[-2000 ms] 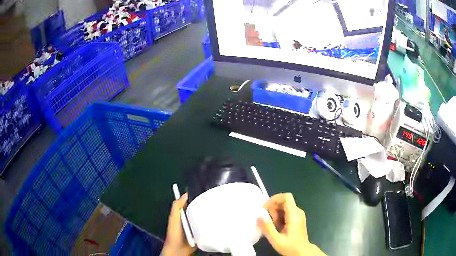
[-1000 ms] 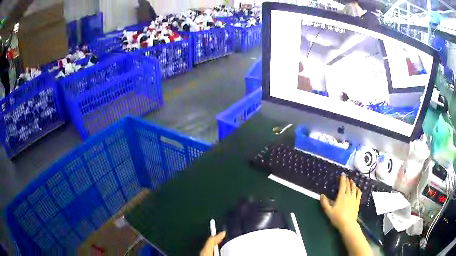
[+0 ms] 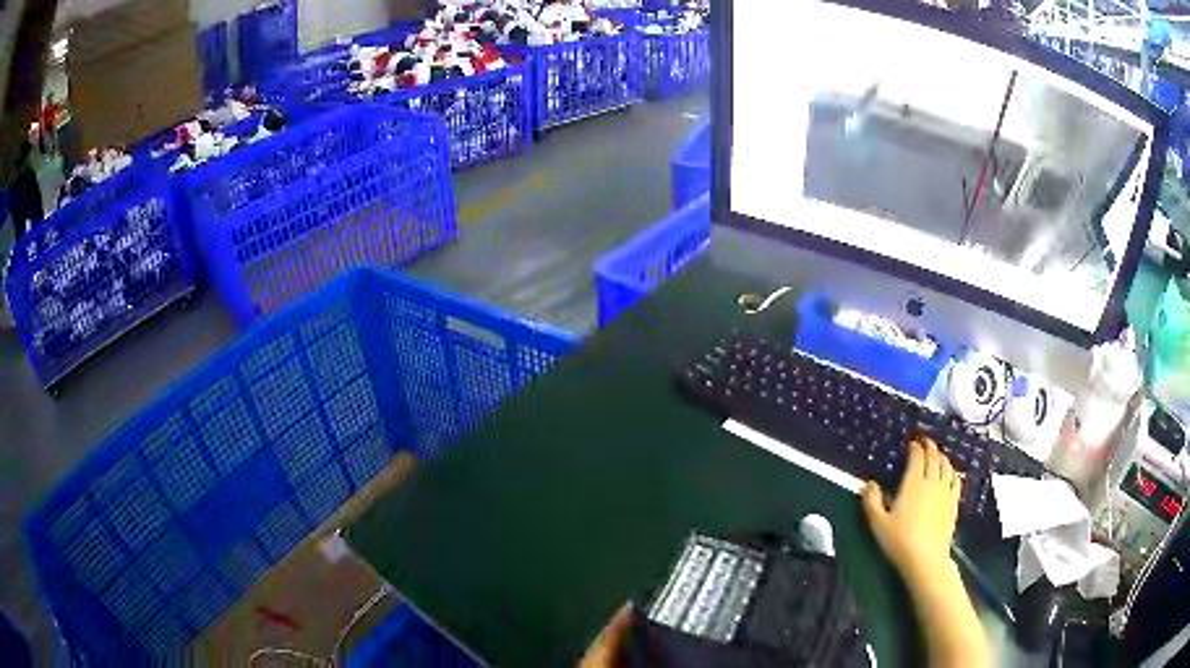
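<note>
The security camera [image 3: 763,607] is at the bottom edge, cut off by it. Its black head faces up, with a pale gridded panel on its left part and a white tip at its upper right. My left hand [image 3: 608,641] holds its left side; only a small part of this hand shows. My right hand [image 3: 921,512] lies on the right part of the black keyboard [image 3: 816,407], empty, with its thumb apart. The monitor [image 3: 916,308] behind shows a grey, washed-out live picture with a thin dark red line.
A blue mesh crate [image 3: 222,502] stands left of the green bench [image 3: 548,496]. A small blue parts tray [image 3: 864,356] and white round units [image 3: 979,388] sit below the monitor. Crumpled paper [image 3: 1054,535] and a power supply [image 3: 1151,493] are at right. More crates [image 3: 326,222] stand beyond.
The camera's white housing has turned out of sight, and the gridded panel now shows. The monitor picture has changed. My right hand went from the camera to the keyboard and stays there. The view has shifted right.
</note>
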